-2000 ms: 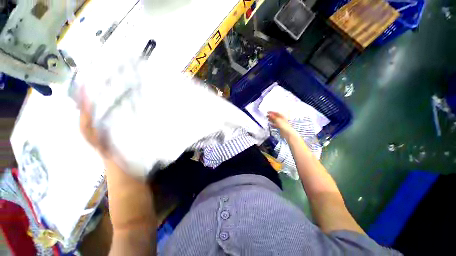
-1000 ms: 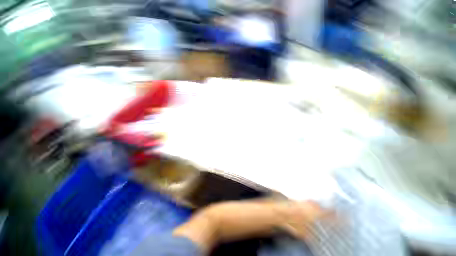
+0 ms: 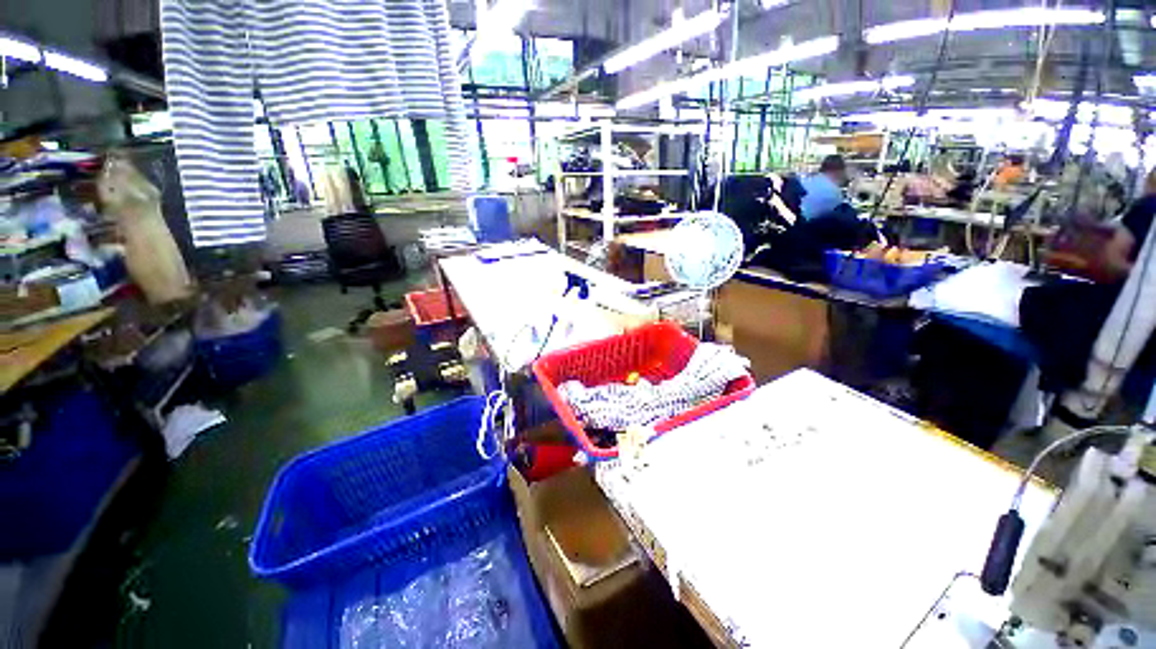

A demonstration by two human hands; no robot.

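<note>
Neither of my hands is in view. A striped knit top (image 3: 330,64) with grey-blue and white stripes is in the air at the upper left. It is cut off by the top edge, and what holds it up is hidden. One narrower striped part, perhaps a sleeve, hangs lower on its left side. The white machine table (image 3: 811,507) lies at the lower right. Part of the cream sewing machine (image 3: 1078,545) shows at the right edge.
A red basket (image 3: 554,370) with striped cloth (image 3: 659,394) stands at the table's left end. A bright blue crate (image 3: 368,494) is lower left, with clear plastic bags (image 3: 437,609) below. A fan (image 3: 704,250), a black chair (image 3: 361,254) and people (image 3: 827,190) are farther back.
The view has swung from my lap and the dark blue basket up and across to the room. The striped top now shows raised at the upper left. Both hands have left the picture.
</note>
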